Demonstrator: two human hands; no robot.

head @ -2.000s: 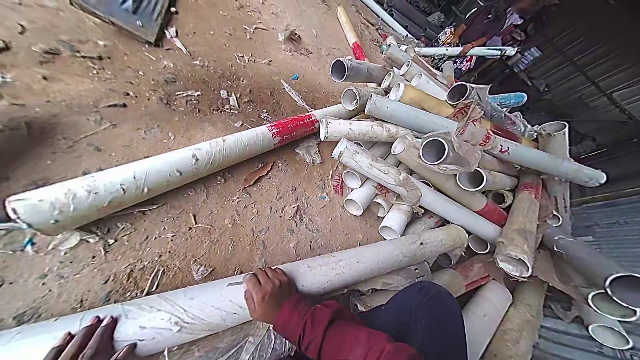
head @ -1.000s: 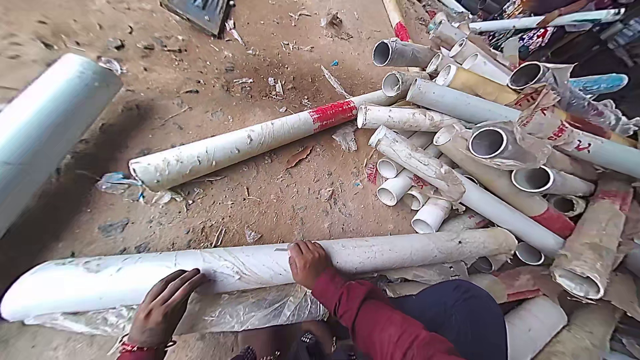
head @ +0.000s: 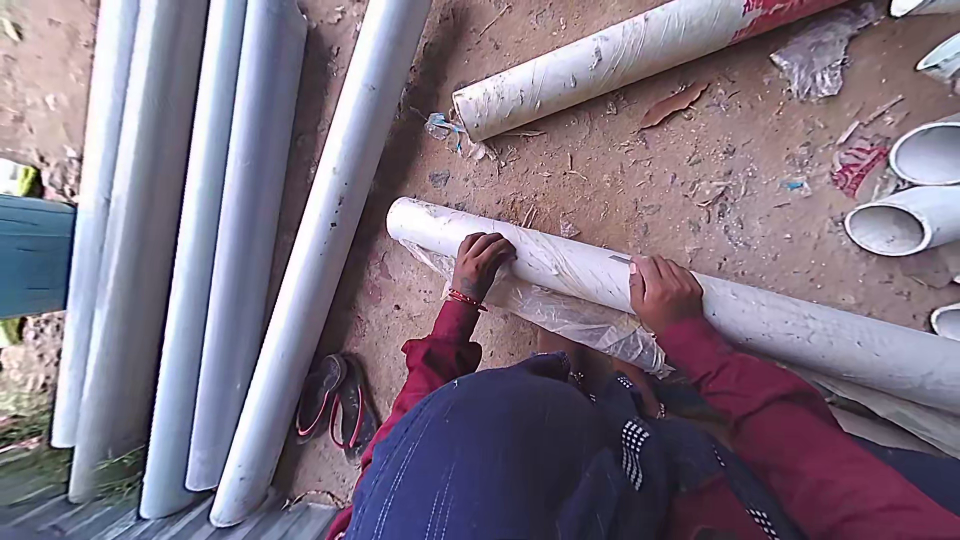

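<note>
A long white plastic pipe (head: pixel 577 262) lies in front of me, partly covered by dirty clear plastic film (head: pixel 570 307) that hangs off its near side. The fingers of my left hand (head: pixel 480 262) curl over the film and pipe near its left end. Farther right, my right hand (head: pixel 664 292) grips the same pipe from above, thumb toward the left, beside a small grey mark on the film. Both wrists come from dark red sleeves, and a red bracelet is on the left wrist. The pipe's right end is out of view.
Several long pale pipes (head: pixel 259 187) stretch along the left, one at a slant nearest me. A film-wrapped pipe (head: pixel 592 82) with a red band lies beyond on the dirt. Open pipe ends (head: pixel 889 229) show at right. Sandals (head: pixel 337 405) rest near the slanted pipe.
The view has swung left, bringing the row of pipes and the sandals into sight. My left hand, flatter on the pipe a second ago, now curls around it.
</note>
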